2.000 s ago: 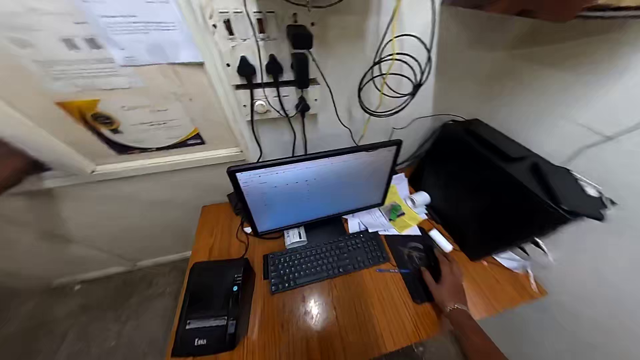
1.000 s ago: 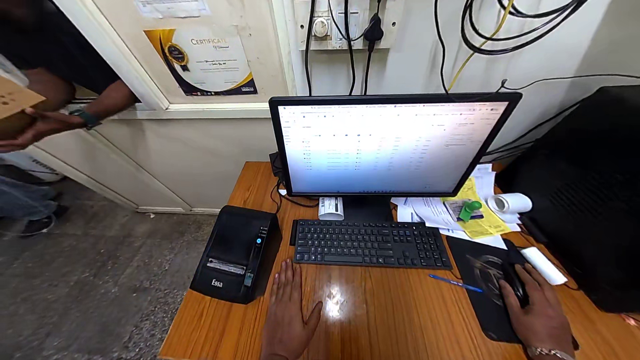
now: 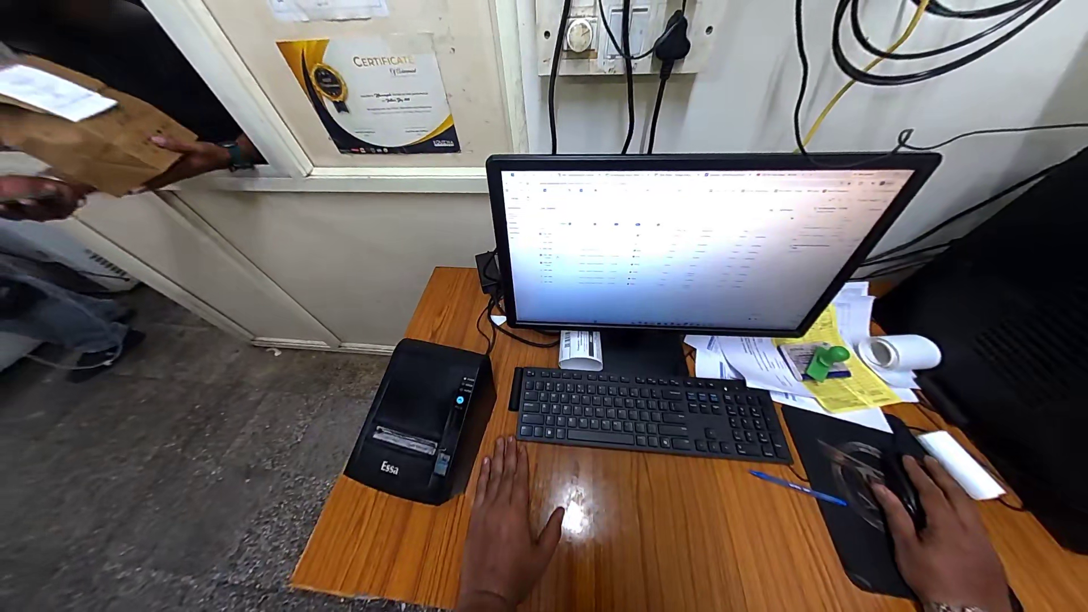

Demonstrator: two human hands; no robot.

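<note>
My left hand (image 3: 507, 531) lies flat on the wooden desk (image 3: 654, 518), palm down, fingertips just below the left end of a black keyboard (image 3: 646, 412). It holds nothing. A black receipt printer (image 3: 421, 421) stands to its left. My right hand (image 3: 943, 531) rests over a black computer mouse (image 3: 901, 484) on a dark mouse pad (image 3: 850, 518). A blue pen (image 3: 797, 488) lies partly on the pad, and a white cylinder (image 3: 960, 465) is beside the hand. Behind the keyboard stands a lit monitor (image 3: 697, 246) showing a page with rows.
Papers (image 3: 744, 361), a green-handled stamp (image 3: 826, 363) and a white paper roll (image 3: 903, 352) lie right of the monitor stand. A large black case (image 3: 1011, 340) fills the right side. At the left opening, another person's hands hold a brown paper package (image 3: 93, 127).
My left hand, out of view two seconds ago, now rests on the desk. My right hand stays at the mouse. The other person's package shows more fully than a second ago. The view has shifted.
</note>
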